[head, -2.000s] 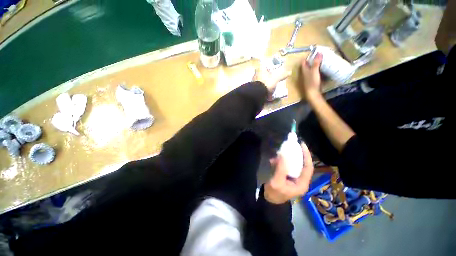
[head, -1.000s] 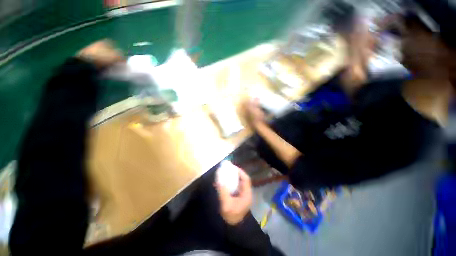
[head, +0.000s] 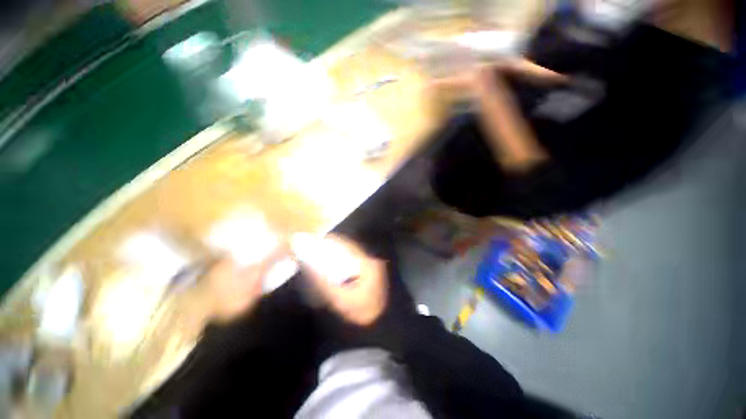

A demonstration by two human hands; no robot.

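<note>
The picture is strongly blurred. My right hand (head: pixel 360 286) is closed around the white squeeze bottle (head: pixel 331 260), in front of the bench edge, with the bottle's narrower end towards the left. My left hand (head: pixel 229 288) is just left of it, low over the bench edge. A pale piece (head: pixel 280 275) shows at its fingertips and a larger bright white shape (head: pixel 243 234) just above it. The blur hides whether my left hand grips either one.
A green conveyor (head: pixel 98 172) runs behind the tan bench (head: pixel 192 184). A white bag (head: pixel 274 78) lies at the back, with a clear object (head: pixel 192 53) beside it. Blurred pale pieces lie left. A person in black (head: pixel 589 139) sits right, above a blue parts bin (head: pixel 528 286).
My left arm has come back from over the conveyor to the bench edge, near my right hand. My right hand still holds the bottle, now pointing left. The camera view has shifted.
</note>
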